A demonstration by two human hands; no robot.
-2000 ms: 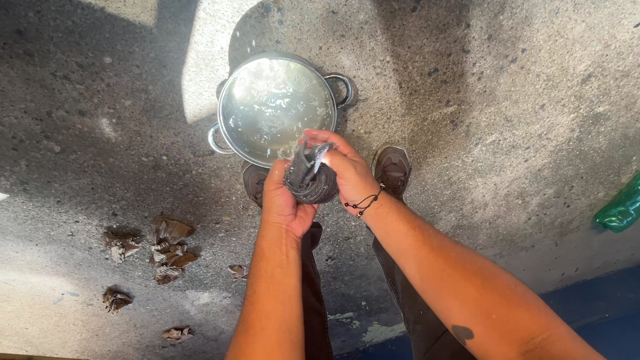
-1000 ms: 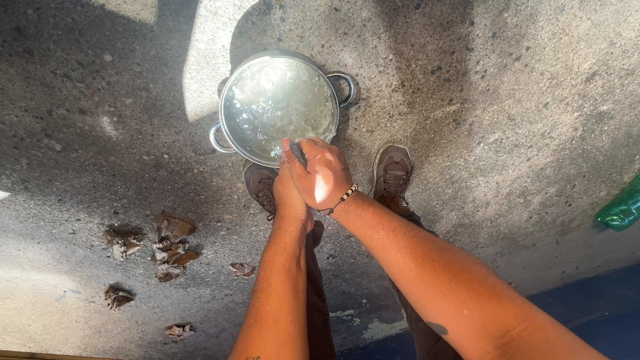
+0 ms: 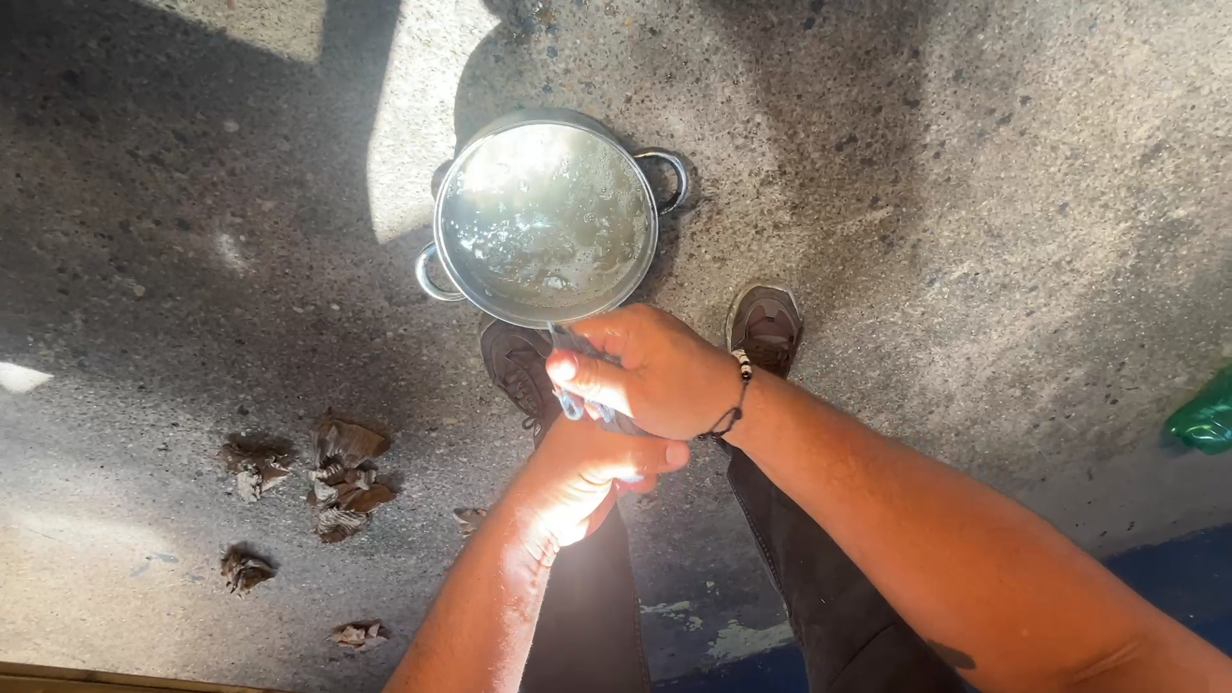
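Note:
A round metal pot (image 3: 553, 226) with two loop handles stands on the concrete floor, holding cloudy, foamy liquid. Just off its near rim, my right hand (image 3: 654, 371) is closed round a wet dark cloth (image 3: 611, 414), of which only small parts show between the fingers. My left hand (image 3: 592, 472) grips the lower part of the same cloth, directly below and touching the right one. Sunlight washes out part of the left hand and wrist. Most of the cloth is hidden by the fingers.
My shoes stand at the pot's near side, one (image 3: 520, 371) close to its rim, the other (image 3: 765, 322) to the right. Several crumpled brown scraps (image 3: 346, 472) lie on the floor at left. A green plastic bottle (image 3: 1203, 414) lies at the right edge.
Two seconds ago the dark cloth showed bunched between both hands; now the fingers cover most of it. The hands have shifted from side by side to one above the other.

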